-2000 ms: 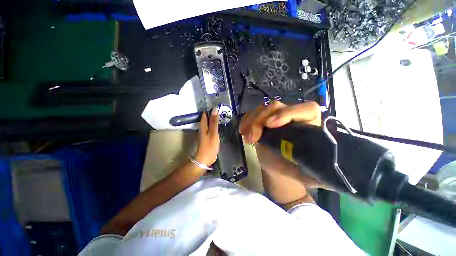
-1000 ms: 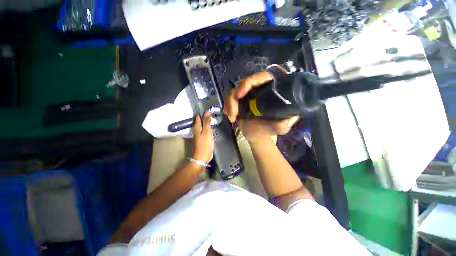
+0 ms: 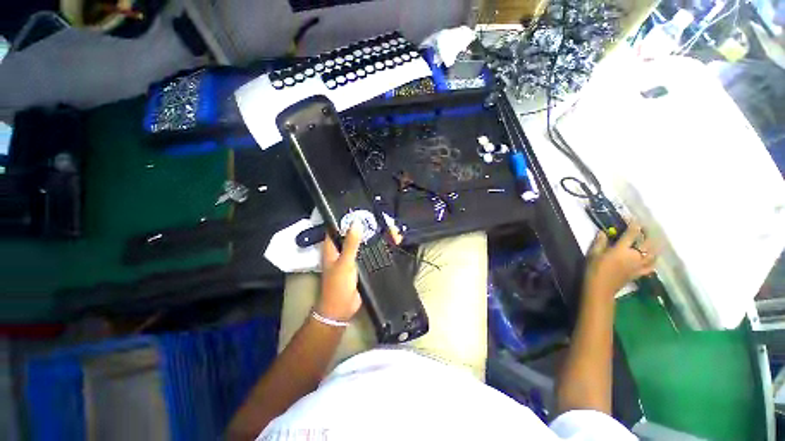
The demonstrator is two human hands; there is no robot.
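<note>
My left hand [image 3: 343, 274] grips the long dark lock panel [image 3: 331, 159] around its middle, tilted above the mat and my lap. The thumb lies by the round silver hub [image 3: 358, 224]. The black lever handle [image 3: 312, 235] sticks out to the left of the panel. My right hand [image 3: 621, 257] is far right, closed around the black electric screwdriver [image 3: 608, 226], which is partly hidden by the fingers, beside the white tray.
Slim dark pliers [image 3: 417, 191], loose rings [image 3: 443, 155], white caps [image 3: 488, 148] and a blue tube [image 3: 522, 170] lie on the mat. Behind are a gasket sheet [image 3: 258, 103], blue bins [image 3: 207, 101] and a silver metal heap [image 3: 555, 47]. A large white tray [image 3: 680, 164] is right.
My right hand has moved away from the panel to the far right with the screwdriver, now lowered. The panel's upper end is lifted nearer. The view has shifted, showing more behind the mat.
</note>
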